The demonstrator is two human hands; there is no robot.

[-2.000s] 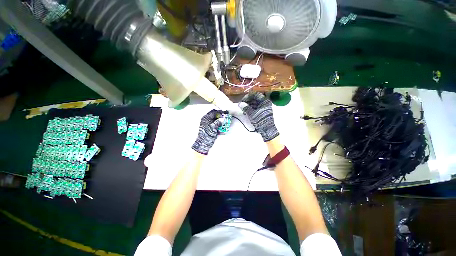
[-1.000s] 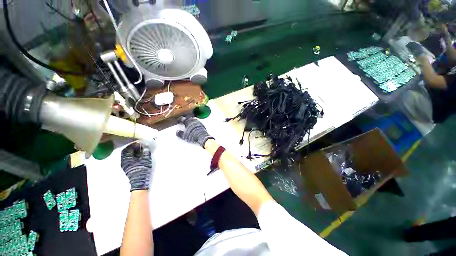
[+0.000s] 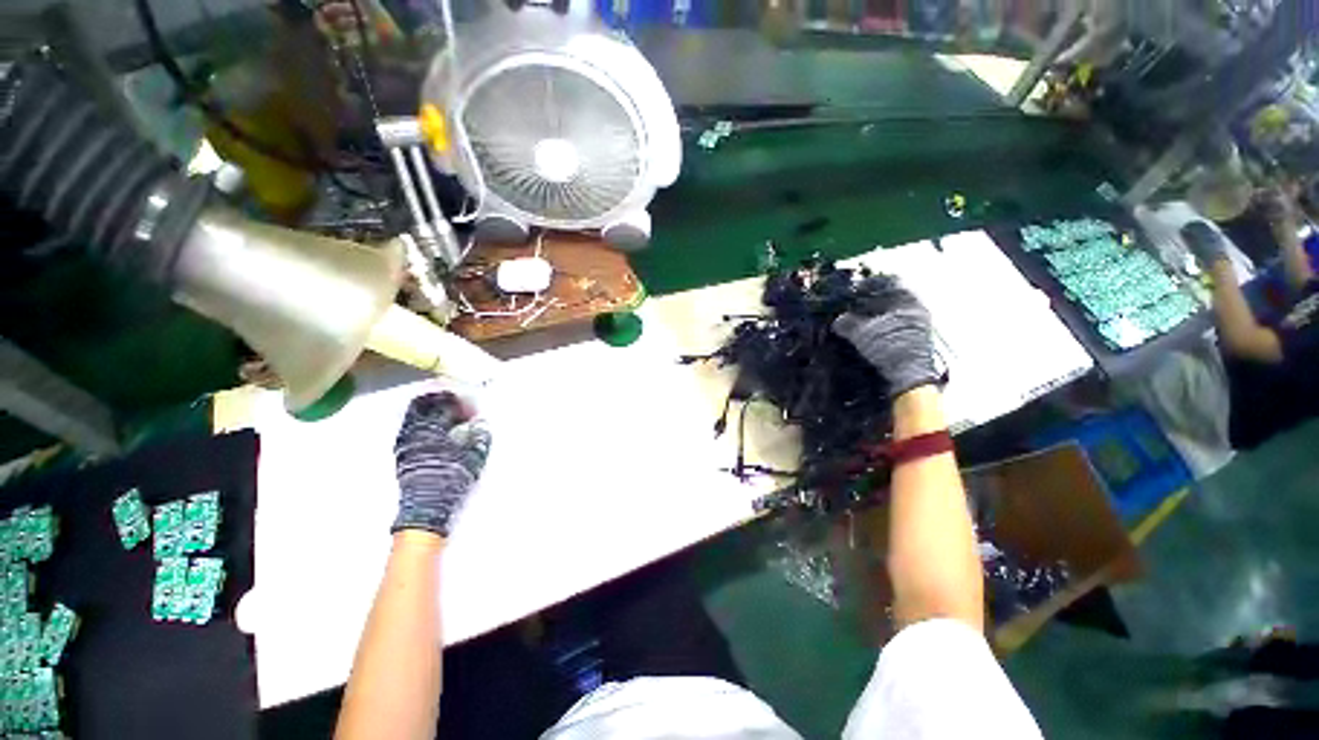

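Observation:
My left hand point(image 3: 440, 460), in a grey-black knit glove, is over the white sheet point(image 3: 579, 506) just below the fume nozzle's pale tip point(image 3: 423, 344). Its fingers are curled; I cannot tell whether something is in them. My right hand point(image 3: 894, 344), in the same kind of glove, rests on the upper right of the tangled black cable pile point(image 3: 810, 379). Its fingertips are among the cables, and whether they hold one is hidden. A dark red band point(image 3: 920, 445) is on the right wrist.
Green-white boards point(image 3: 188, 523) lie on the black mat point(image 3: 145, 665) at left. A white fan point(image 3: 554, 152) stands behind the brown block point(image 3: 579, 297) with its white box point(image 3: 524, 275). A cardboard box point(image 3: 1063, 506) is below the bench. At far right are more boards point(image 3: 1114, 282) and another person's arm point(image 3: 1247, 330).
The view has swung right. My right hand has moved from the white sheet onto the cable pile. My left hand stays near the nozzle tip; the small board seen in it earlier is not visible.

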